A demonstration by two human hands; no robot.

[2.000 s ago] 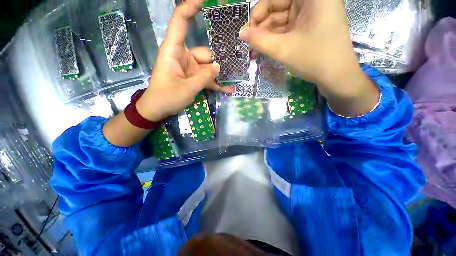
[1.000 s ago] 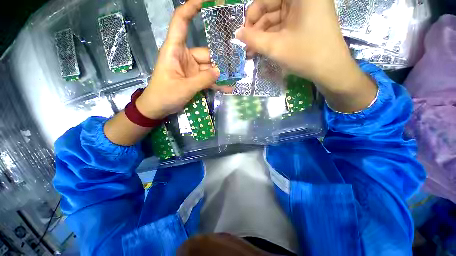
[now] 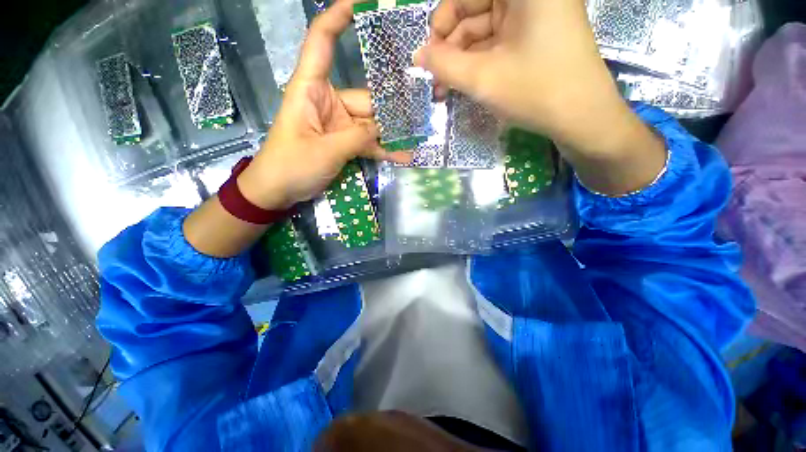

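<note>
A green circuit board covered with silvery net-patterned film (image 3: pixel 395 75) is held up near the top of the view, green showing at its ends. My left hand (image 3: pixel 323 132) grips it by its left side and lower end. My right hand (image 3: pixel 508 66) is at its right edge, thumb and finger pinched together there; what they pinch is too small to tell. A patterned film sheet (image 3: pixel 475 139) lies on the tray behind and below the board. The clear blister tray (image 3: pixel 353 270) holds bare boards with gold pads (image 3: pixel 353 207) in its near row.
Two film-covered boards (image 3: pixel 202 75) lie in the tray's far-left pockets. Shiny film sheets (image 3: pixel 658 40) lie at the upper right, some apparently in clear plastic. Ridged clear trays (image 3: pixel 40 274) are at the left. A person's pink sleeve (image 3: pixel 773 194) is at the right edge.
The held board's film looks brighter and more silvery than before. The bluish sheen near its lower end one second ago is gone. My hands have shifted only slightly.
</note>
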